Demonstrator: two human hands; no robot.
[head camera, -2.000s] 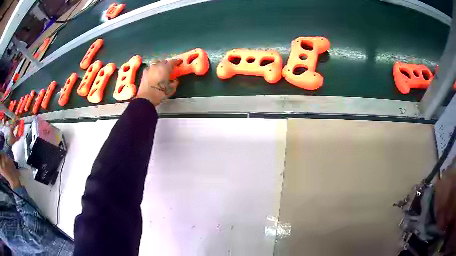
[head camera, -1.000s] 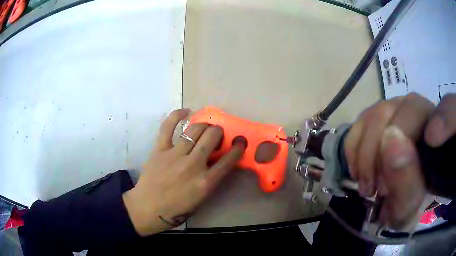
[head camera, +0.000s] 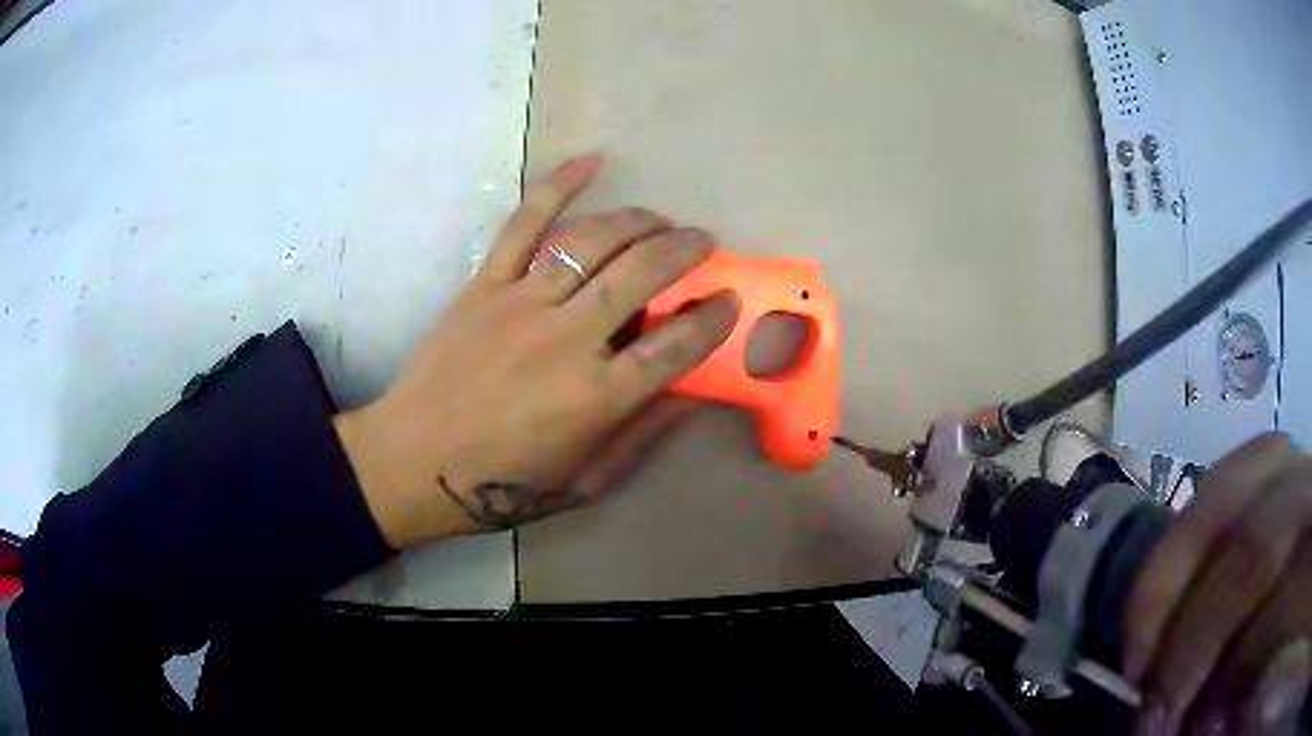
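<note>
An orange controller-shaped housing lies flat on the beige board. My left hand lies over its left part, fingers spread across it, holding it against the board; that part is hidden. My right hand, cut off by the right edge, is closed around the black body of the electric screwdriver. The silver nose points left, and its thin tip is beside the housing's lower right corner hole. Whether the tip touches the housing I cannot tell. Dark holes show in both right corners.
The dark grey feed hose runs from the nose to the upper right. A white-grey control unit with vent dots, buttons and a round dial stands at the right. A white sheet covers the bench at left, beside the beige board.
From reaching over the conveyor, my view dropped to the bench. Since one second ago, the screwdriver tip has gone from the housing's upper right corner to beside its lower right corner.
</note>
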